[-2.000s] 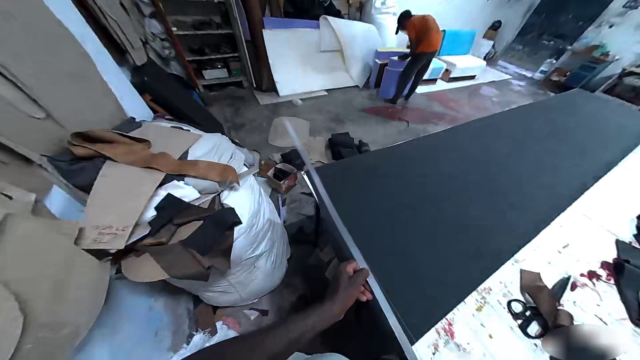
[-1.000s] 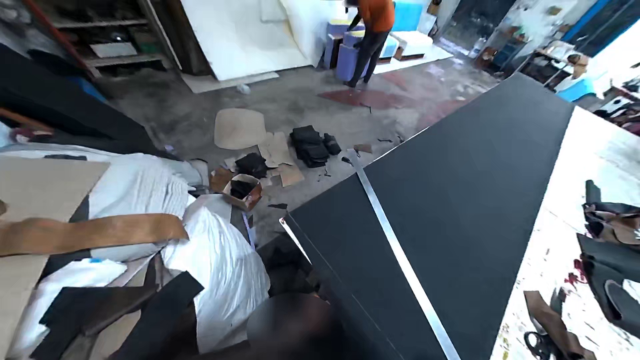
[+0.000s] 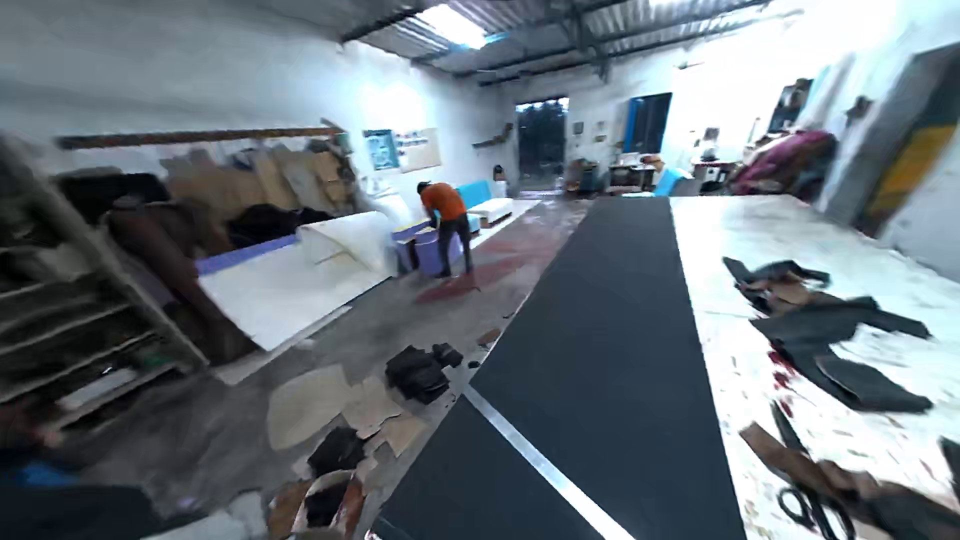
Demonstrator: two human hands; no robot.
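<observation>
Neither my left hand nor my right hand shows in the view of now. A long sheet of dark material (image 3: 607, 300) covers the left part of a long white worktable (image 3: 731, 232). Across the sheet's near part a flat metal straightedge (image 3: 536, 459) lies diagonally, its far end by the table's left edge. To the right, black-handled scissors (image 3: 814, 506) lie partly under a brown scrap (image 3: 787, 457). Several dark cut pieces (image 3: 840, 330) are heaped farther up on the white surface.
On the floor left of the table are dark scraps (image 3: 418, 373), flat tan pieces (image 3: 307, 405) and an open box (image 3: 326, 499). A person in an orange top (image 3: 446, 214) bends over purple blocks (image 3: 431, 251). Shelves (image 3: 82, 330) stand at the left.
The straightedge, held by a hand along the table's left edge two seconds ago, now lies across the dark sheet. That hand has left the view. The view has swung up toward the room.
</observation>
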